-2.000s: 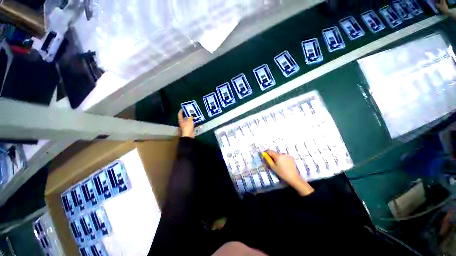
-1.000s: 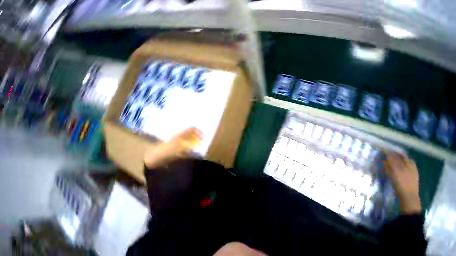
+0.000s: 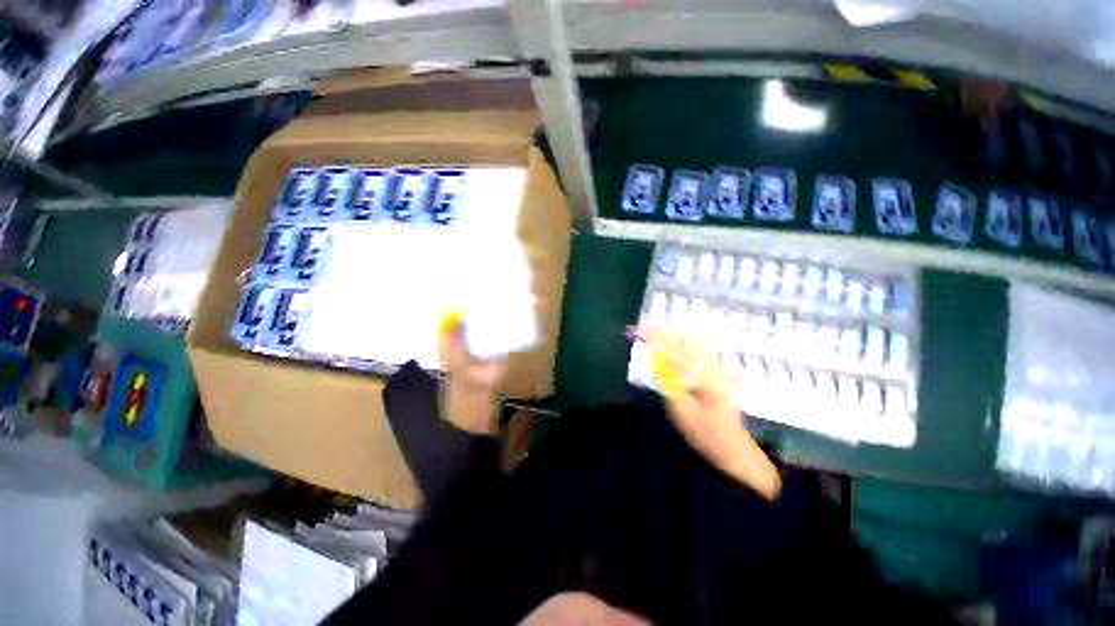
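Note:
My left hand (image 3: pixel 471 382), with a yellow finger cot, is at the right part of the open carton and holds a blurred, pale flat panel (image 3: pixel 504 320), its plain side showing. Blue-white-black panels (image 3: pixel 363 196) lie in rows on a white sheet (image 3: pixel 397 287) in the carton. My right hand (image 3: pixel 709 416), with yellow on the fingertips, is over the left edge of the blister tray (image 3: pixel 902 367), which holds rows of small pale inserts. A thin reddish thing shows at its fingertips; blur hides whether it is held.
The brown carton (image 3: pixel 306 410) stands left of the tray. Panels (image 3: pixel 835 204) lie in a line on the green belt behind. A shelf post (image 3: pixel 556 110) rises between carton and belt. A white tray (image 3: pixel 1061 391) lies right. White sheets (image 3: pixel 294 575) stand at lower left.
The view has swung left. My left hand has gone from the belt to the carton and taken a panel; the middle row is shorter. My right hand has moved to the tray's left side.

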